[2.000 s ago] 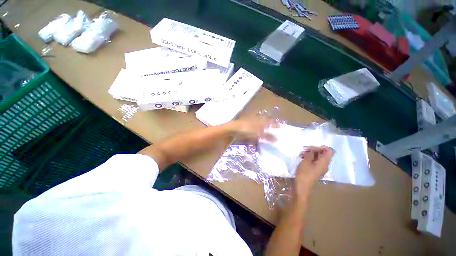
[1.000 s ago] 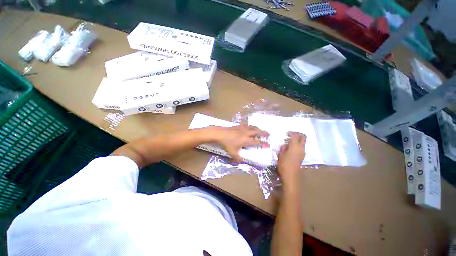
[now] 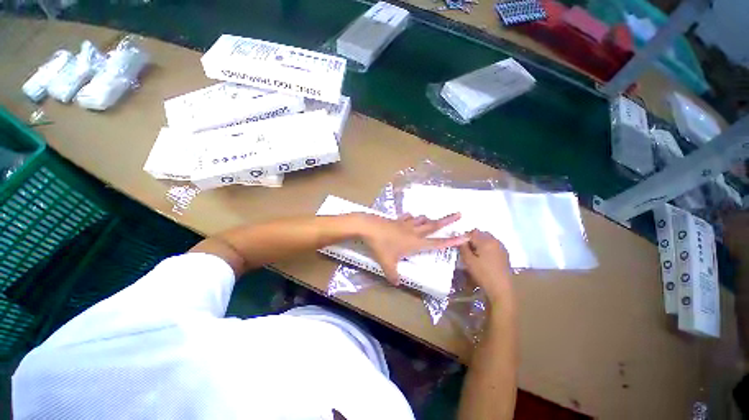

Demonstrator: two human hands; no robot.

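Note:
A white product box [image 3: 429, 275] lies on the table with its right end among clear crinkled poly bag film [image 3: 394, 193]. My left hand [image 3: 402, 239] spans the top of this box with its fingers spread, thumb near its close edge. My right hand [image 3: 486, 261] is at the box's right end, its fingers closed on the film there; the fingertips are partly hidden. Just beyond, a flat glossy whitish stack of poly bags [image 3: 542, 230] lies partly under the film. How far the box is inside the bag cannot be told.
A pile of white boxes [image 3: 267, 148] is left of my hands, with wrapped white bundles [image 3: 111, 78] farther left. Bagged boxes [image 3: 489, 89] lie on the green conveyor belt [image 3: 411, 107]. A green crate [image 3: 49, 221] is at left. Upright boxes [image 3: 694, 275] and a grey post [image 3: 673, 179] are at right.
The loose box beside the pile has moved right to the bag under my left hand. My left hand has spread over it; my right hand has come left to its end. Belt items have shifted left.

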